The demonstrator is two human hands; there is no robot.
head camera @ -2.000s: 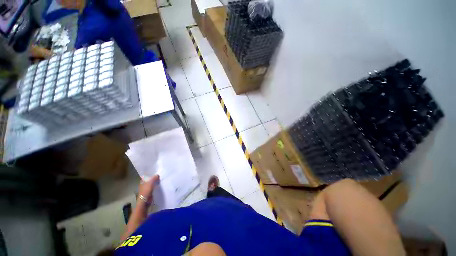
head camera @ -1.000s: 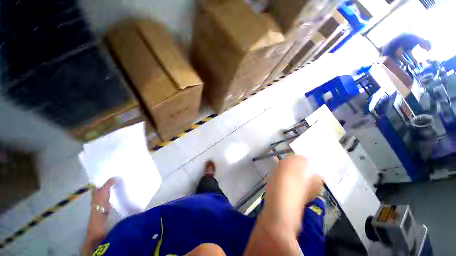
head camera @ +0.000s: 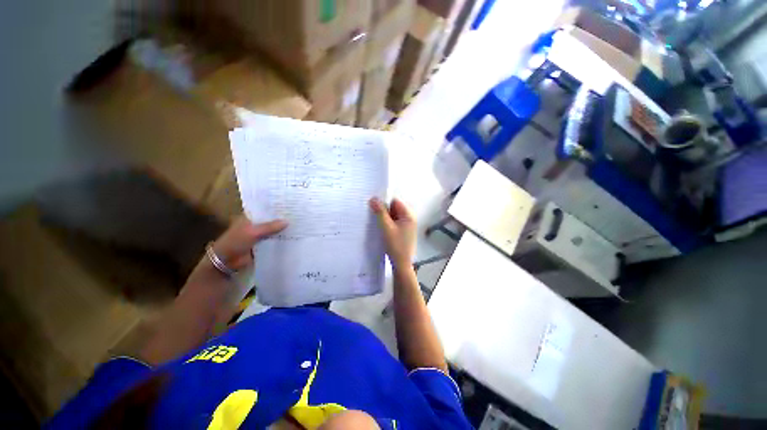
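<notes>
A thin stack of white paper sheets (head camera: 324, 185) with faint printed rows and some handwritten marks is held up in front of my chest. My left hand (head camera: 248, 239) grips its left edge, thumb on top, with a bracelet on the wrist. My right hand (head camera: 395, 227) grips its right edge, thumb on the front. The fingers behind the sheets are hidden. Both hands are bare.
Blurred brown cartons (head camera: 156, 126) stand at the left, one partly open, with more cartons (head camera: 324, 50) beyond the sheets. A white worktable (head camera: 505, 311) with a paper on it is at the right. A blue plastic stool (head camera: 496, 117) and a cream square top (head camera: 490, 206) stand farther off.
The view has turned from the wall and floor towards cartons and the white table. The sheets have risen towards my chest, and my right hand has come onto their right edge.
</notes>
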